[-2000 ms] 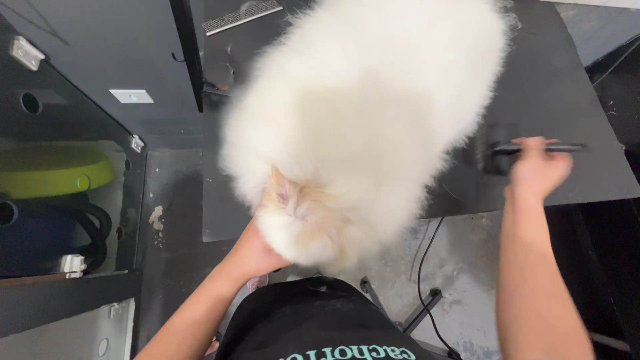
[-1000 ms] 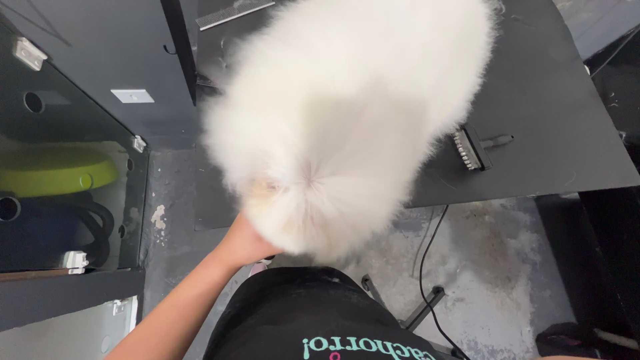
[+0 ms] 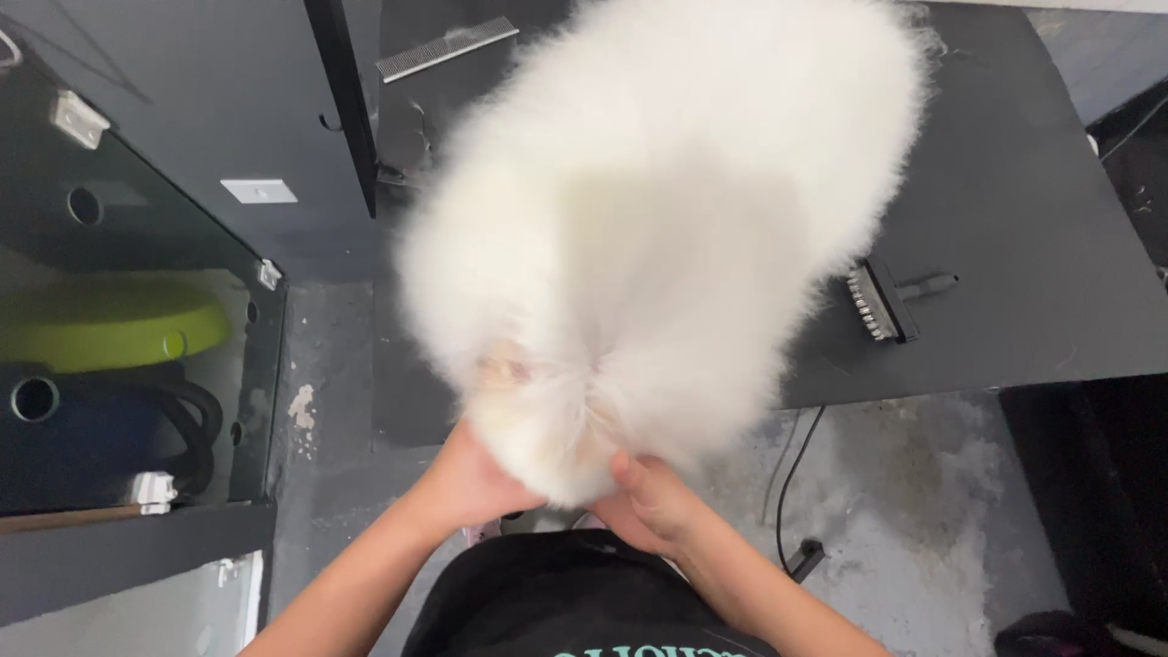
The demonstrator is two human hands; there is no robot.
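Note:
A fluffy white dog [image 3: 675,228] with a tan patch near one ear is on the black grooming table [image 3: 985,201], its head toward me at the table's near edge. My left hand [image 3: 488,479] cups the left side of its head from below, the fingers hidden under the fur. At the right side of the head, my right hand [image 3: 648,497] touches the fur, thumb on top and fingers partly underneath. A slicker brush [image 3: 881,301] lies on the table right of the dog. Far left on the table is a metal comb [image 3: 447,48].
To the left stand a glass-fronted cabinet [image 3: 182,237], with a lime-green round thing [image 3: 119,319] behind the glass, and a grey wall with a white plate [image 3: 259,191]. A black cable [image 3: 796,493] hangs below the table's front edge.
My right hand, which held the slicker brush in the oldest frame, is now at the dog's head, and the brush lies on the table. The dog's head has turned, its face no longer plainly showing.

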